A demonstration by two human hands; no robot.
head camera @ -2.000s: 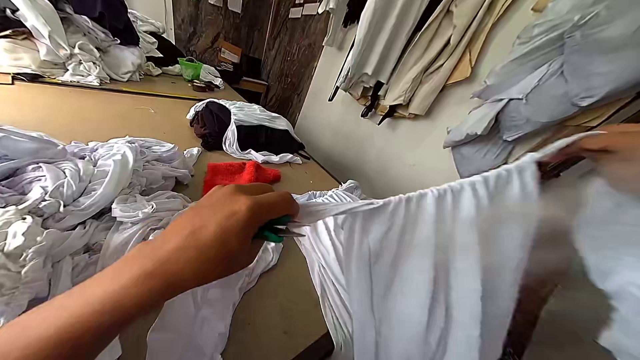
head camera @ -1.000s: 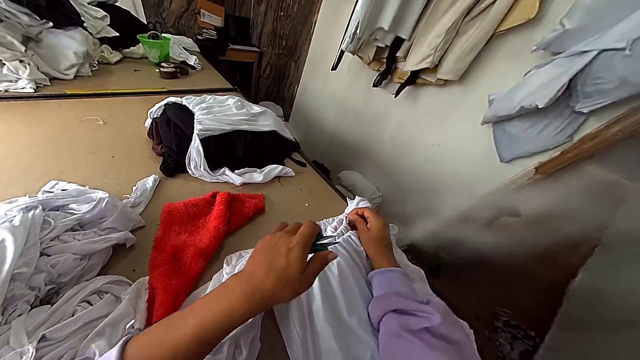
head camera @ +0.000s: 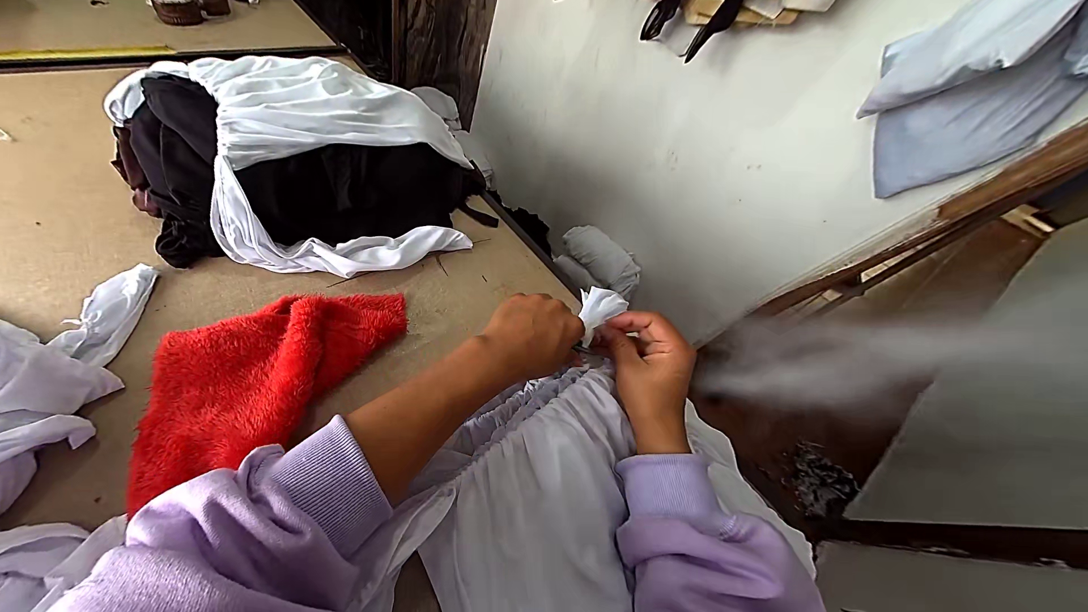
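At the gathered edge of a white cloth [head camera: 544,493], my left hand [head camera: 537,336] is closed; a thin dark metal part shows at its fingertips, seemingly the green-handled snips seen earlier, mostly hidden by the fingers. My right hand [head camera: 656,361] pinches the cloth's knotted or bunched white end [head camera: 600,310], close against the left fingertips. The rest of the cloth hangs in folds below both hands. To the left, a fluffy red cloth [head camera: 246,382] lies on the table.
On the table [head camera: 476,297] are a dark bundle [head camera: 340,191] wrapped in white cloth [head camera: 314,106] and loose white fabric [head camera: 42,382] at left. Rolled cloth [head camera: 599,255] sits beyond the table edge. Grey-blue fabric [head camera: 960,119] hangs on the right wall, above a wooden rail [head camera: 926,217].
My right hand, holding the cloth stretched far to the right two seconds ago, is now beside my left hand. The green-handled tool has become mostly hidden. The view has shifted down.
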